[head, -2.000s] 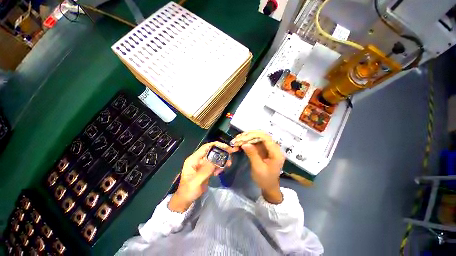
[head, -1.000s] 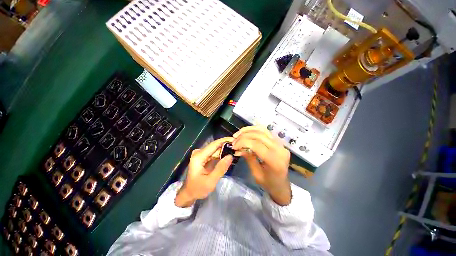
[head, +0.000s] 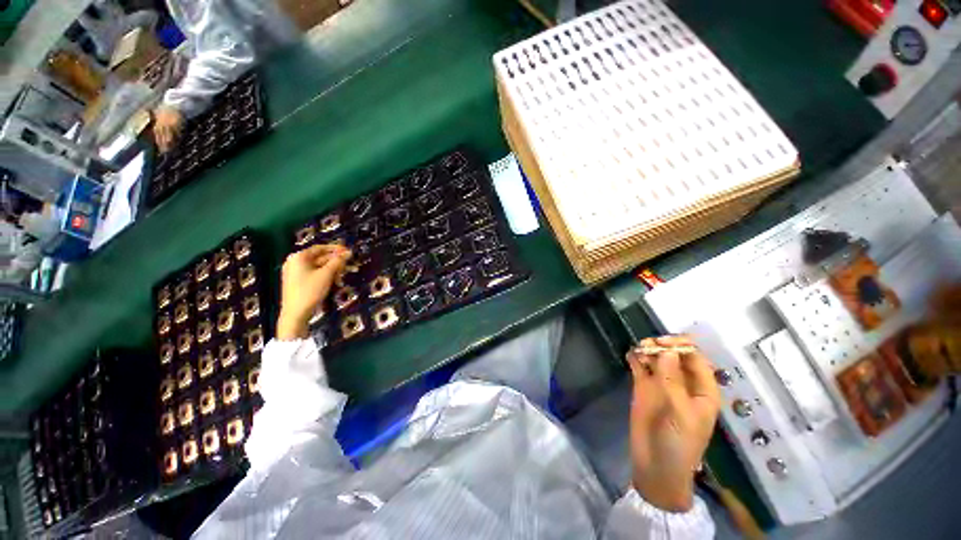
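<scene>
My left hand [head: 308, 283] is over the black blister tray [head: 512, 276], its fingertips pinched together at a pocket. I cannot tell whether a watch housing is between them. Some tray pockets show copper-gold centres, others look dark. My right hand [head: 674, 417] is raised between the tray and the press base, its fingertips closed on a thin pale tool [head: 666, 349], likely tweezers.
The carrier sheet stack [head: 674, 137] stands behind, with a label card [head: 513, 195] beside it. The press base [head: 806, 480] with orange fixtures is at right. More trays [head: 255, 234] lie at left. Another person's hand [head: 167, 127] is at far left.
The view has swung left. My hands have parted: my left hand moved from in front of my body to the tray. The dark housing seen between my hands before no longer shows there.
</scene>
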